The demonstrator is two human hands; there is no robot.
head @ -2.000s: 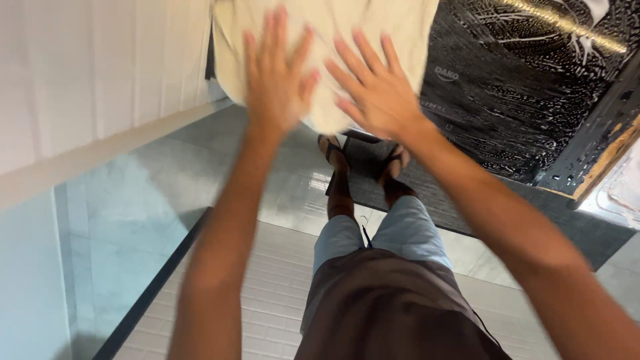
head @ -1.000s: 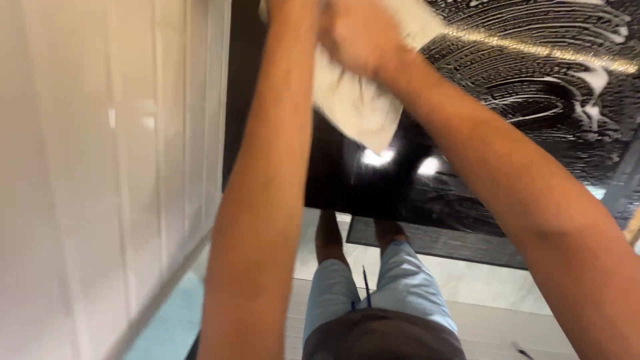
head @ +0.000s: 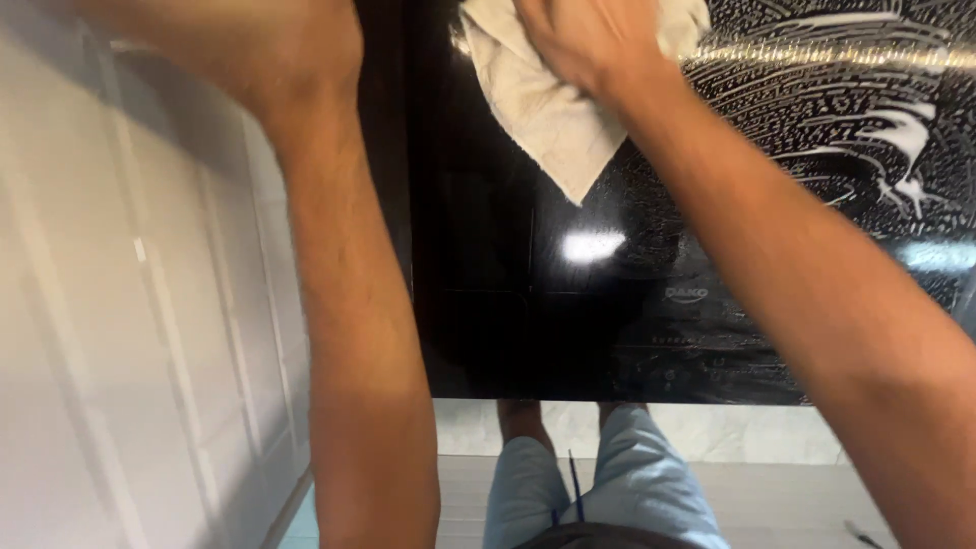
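A black glass cooktop [head: 488, 328] marked Dako fills the middle and right. White streaks and droplets of foam cover its upper right, while its left part looks dark and smooth. My right hand [head: 591, 38] presses on a cream cloth [head: 549, 114] lying on the glass near the top edge of the view; a pointed corner of the cloth hangs towards me. My left hand [head: 282, 38] is at the upper left, over the white panelled wall side, apart from the cloth. Its fingers are cut off or blurred, so their pose is unclear.
A white grooved wall [head: 152, 320] rises close along the left. The cooktop's front edge [head: 610, 400] runs just before my legs in light blue shorts [head: 648, 480]. Below is a pale floor [head: 778, 496], with a small dark object at lower right.
The cloth, hanging spread under both hands two seconds ago, now lies bunched on the cooktop under my right hand. My left hand has moved left, away from the cloth. The view has shifted.
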